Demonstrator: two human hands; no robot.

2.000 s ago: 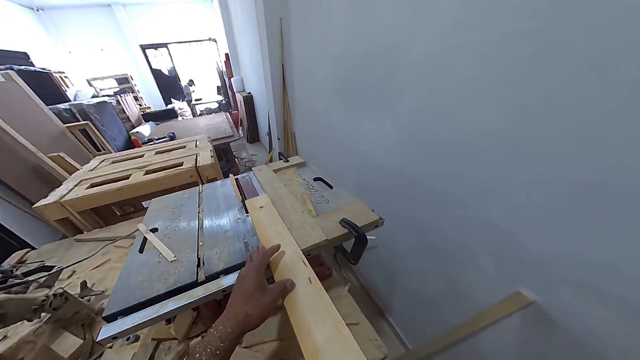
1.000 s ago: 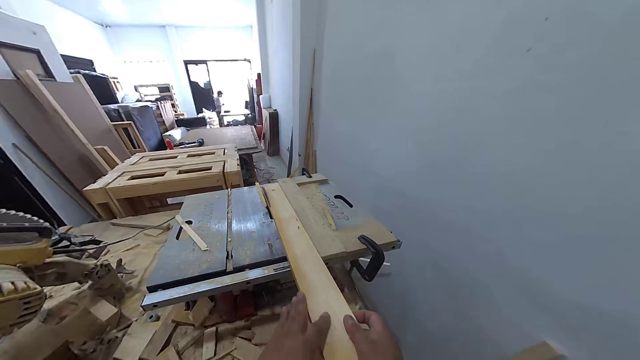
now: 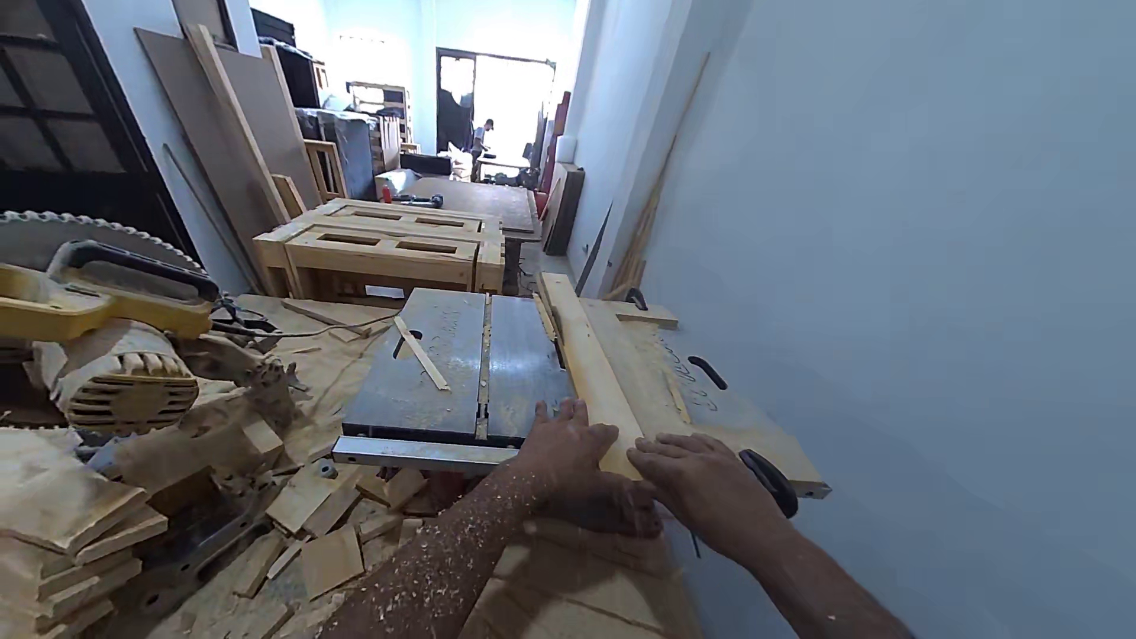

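Observation:
A long pale wooden board lies lengthwise on the metal top of a table saw, against a wooden fence board held by black clamps. My left hand, its forearm dusted with sawdust, rests on the board's near left side with fingers spread. On the near right side lies my right hand, fingers stretched over the board's edge and the fence. A thin strip stands along the board's left side near the slot. The blade cannot be made out. Another thin offcut lies on the saw top.
A black clamp sticks up beside my right hand. At left stands a yellow miter saw with a toothed blade, above wood offcuts. Wooden frames stand beyond the table saw. A wall runs along the right. A person is far back.
The board has moved forward along the fence, away from me. My right hand, out of view two seconds ago, came onto the board's near end and is now on its right side.

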